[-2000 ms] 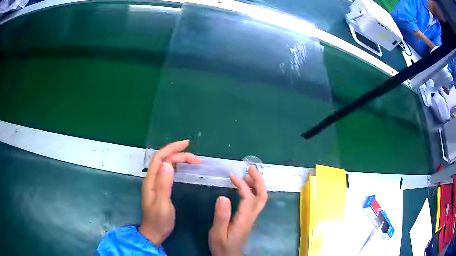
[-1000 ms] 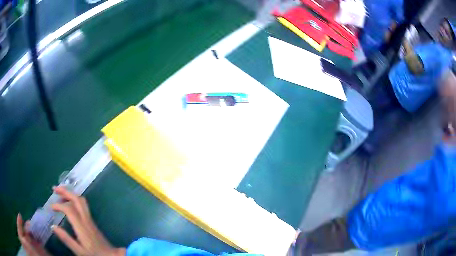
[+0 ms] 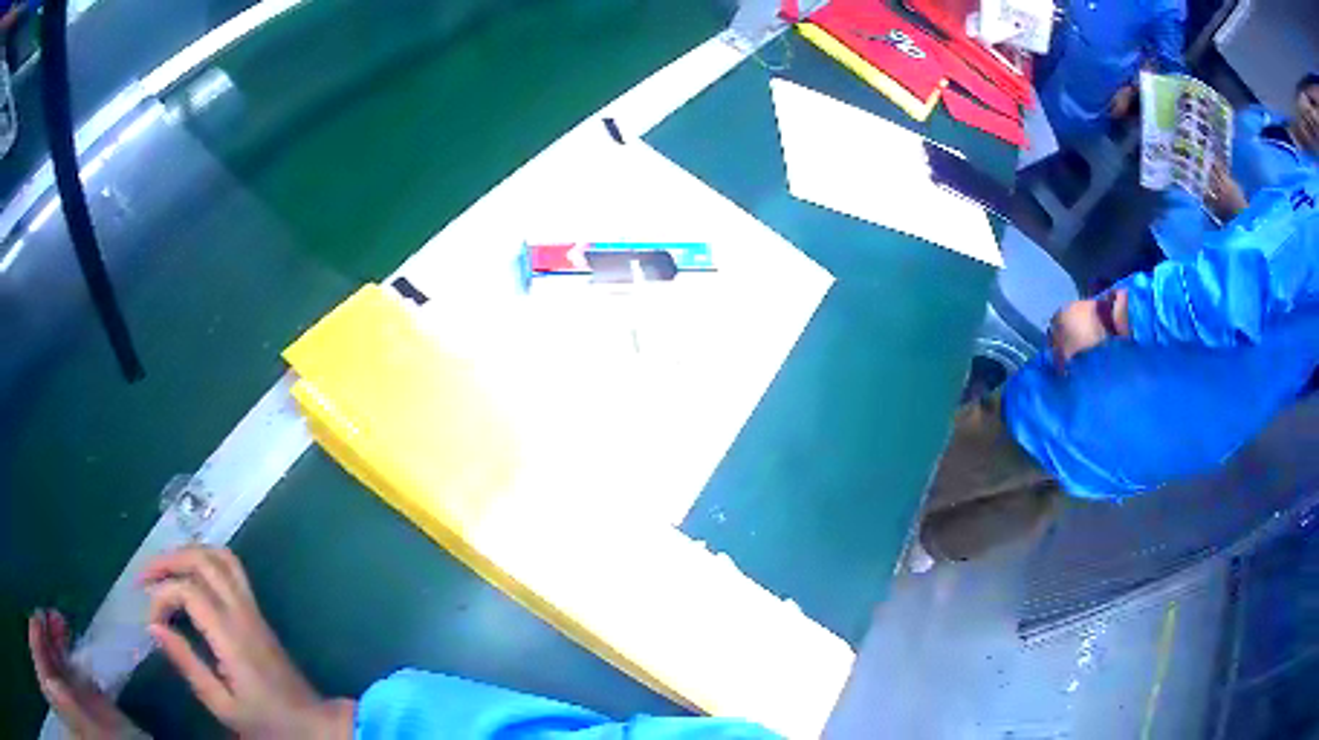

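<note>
My right hand (image 3: 239, 643) is at the lower left, bare, fingers curled and apart, with nothing seen in it. My left hand (image 3: 73, 687) is at the bottom left corner, partly cut off by the edge, fingers raised, with nothing seen in it. Both are over the pale metal rail (image 3: 258, 434) of the belt. A small clear round piece (image 3: 188, 502) sits on the rail beyond my right hand. No device is in front of me.
Yellow holder (image 3: 434, 477) with white sheets on it; beside it a white paper (image 3: 637, 390) bearing a red-blue packet (image 3: 622, 262). Farther off, another white sheet (image 3: 854, 166) and red items (image 3: 897, 65). A seated person's blue sleeve (image 3: 1186, 390) is at the right. Green belt (image 3: 362, 159) at upper left.
The view has swung right, so the hands now sit at the lower left. The person at the right has drawn the arm back to the lap. Both my hands stay near the rail.
</note>
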